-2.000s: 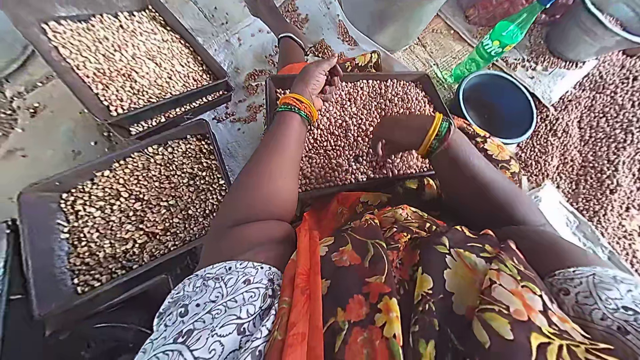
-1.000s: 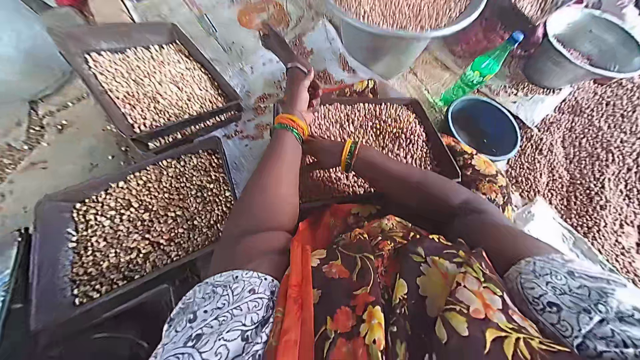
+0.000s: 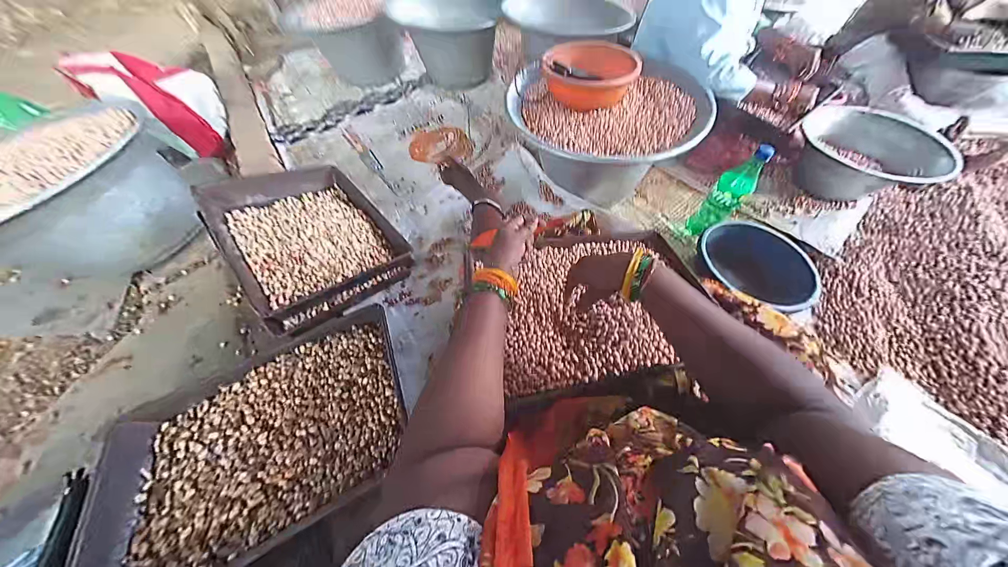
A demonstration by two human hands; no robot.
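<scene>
A dark tray (image 3: 673, 256) full of reddish-brown nuts or seeds (image 3: 567, 346) rests at my lap. Over its right half my right hand (image 3: 602, 277) bends down, fingertips touching the nuts; whether it holds any cannot be told. My left hand (image 3: 512, 240) is at the tray's far left corner, fingers bent, its grip unclear. Just beyond it is my foot (image 3: 465, 181) with a metal anklet, near an orange dish (image 3: 441, 146). To the left stand a tray (image 3: 213, 205) of pale nuts and, nearer, a tray (image 3: 118, 449) of darker, mottled ones.
A metal basin (image 3: 587, 169) of nuts holds an orange bowl (image 3: 591, 75). Right of it are a green plastic bottle (image 3: 728, 193), a dark blue bowl (image 3: 760, 264), a grey tub (image 3: 835, 173) and a large heap of nuts (image 3: 929, 291). A co-worker (image 3: 701, 47) sits at the back.
My right hand has moved right, away from my left forearm, where it was one second ago, and is back over the nuts. The view has tilted up, showing more basins.
</scene>
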